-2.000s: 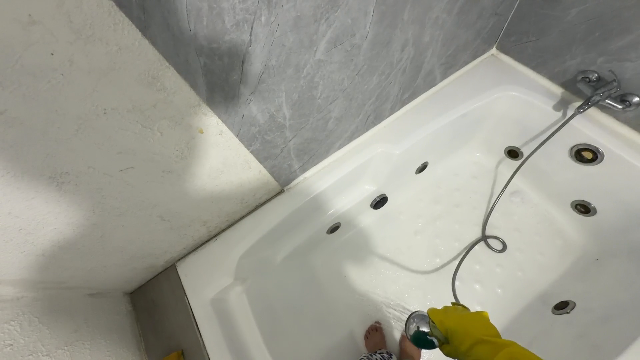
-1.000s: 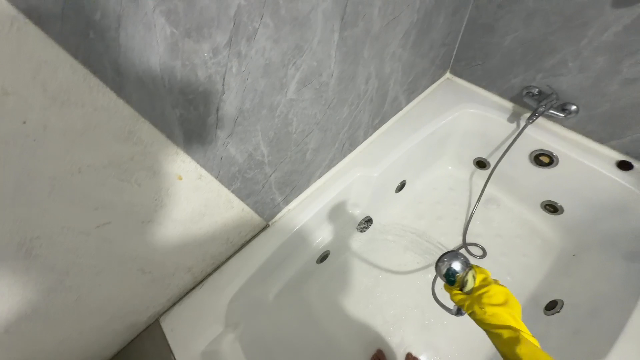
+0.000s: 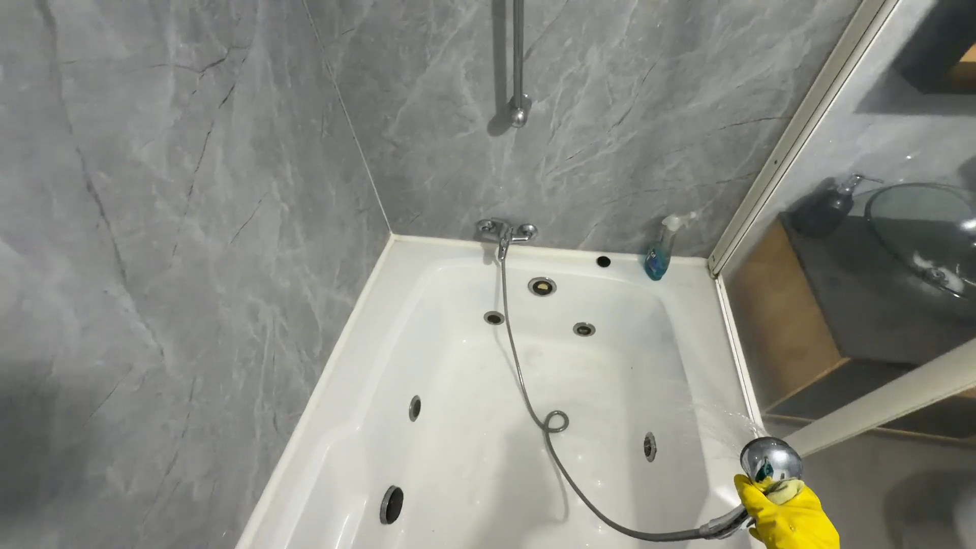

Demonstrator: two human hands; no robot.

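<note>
At the lower right my right hand (image 3: pixel 793 518), in a yellow rubber glove, is closed around the handle of a chrome shower head (image 3: pixel 772 460). Water sprays from the head toward the left, over the right rim of the white bathtub (image 3: pixel 724 358). From the handle a metal shower hose (image 3: pixel 526 389) runs with a small loop across the tub to the chrome mixer tap (image 3: pixel 503 233) on the far wall. Round jet fittings, such as one at the lower left (image 3: pixel 392 505), dot the tub's inner walls. My left hand is out of view.
On the tub's far ledge stand a spray bottle with blue liquid (image 3: pixel 657 255) and a small black cap (image 3: pixel 603 261). A metal frame (image 3: pixel 801 137) edges the right side. Beyond it are a glass basin (image 3: pixel 926 236), a dark soap dispenser (image 3: pixel 827 204) and a wood-sided cabinet (image 3: pixel 801 320).
My right hand has carried the spraying shower head from over the middle of the tub to its right rim. The view has swung right toward the tap end.
</note>
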